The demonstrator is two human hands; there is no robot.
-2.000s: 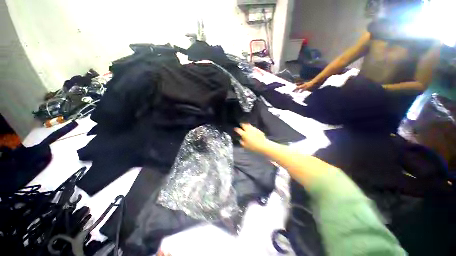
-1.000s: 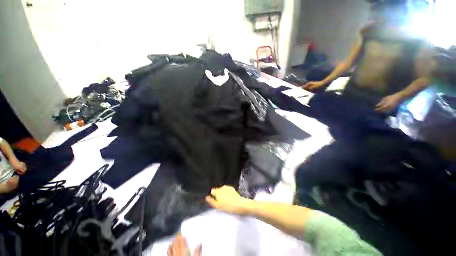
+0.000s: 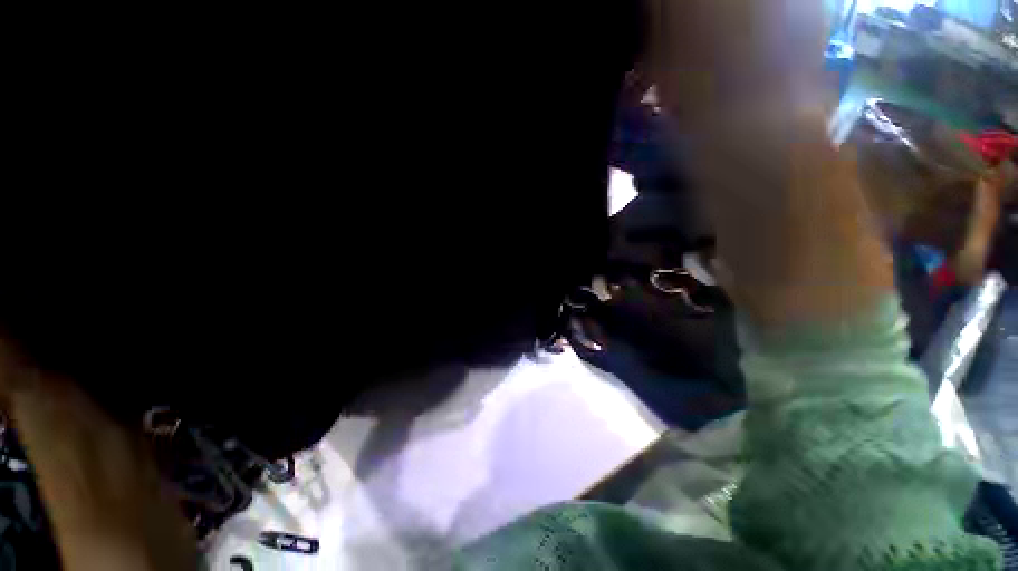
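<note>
A black garment is raised very close to the camera and fills the upper left and middle; no collar or buttons can be made out. My right hand is blurred at the top edge, against the garment's right edge; its fingers do not show clearly. My right forearm, in a light green sleeve, comes up from the lower right. Only my left forearm shows at the lower left; my left hand is hidden by the cloth or cut off.
White table top shows below the garment. Black hangers lie at lower left. A dark garment pile with hooks poking out is to the right. Another person's arm shows at the far right.
The black garment was lying on the table under my right hand; now it is lifted up in front of the camera. Both my forearms are raised at its sides. The view has turned downward and right.
</note>
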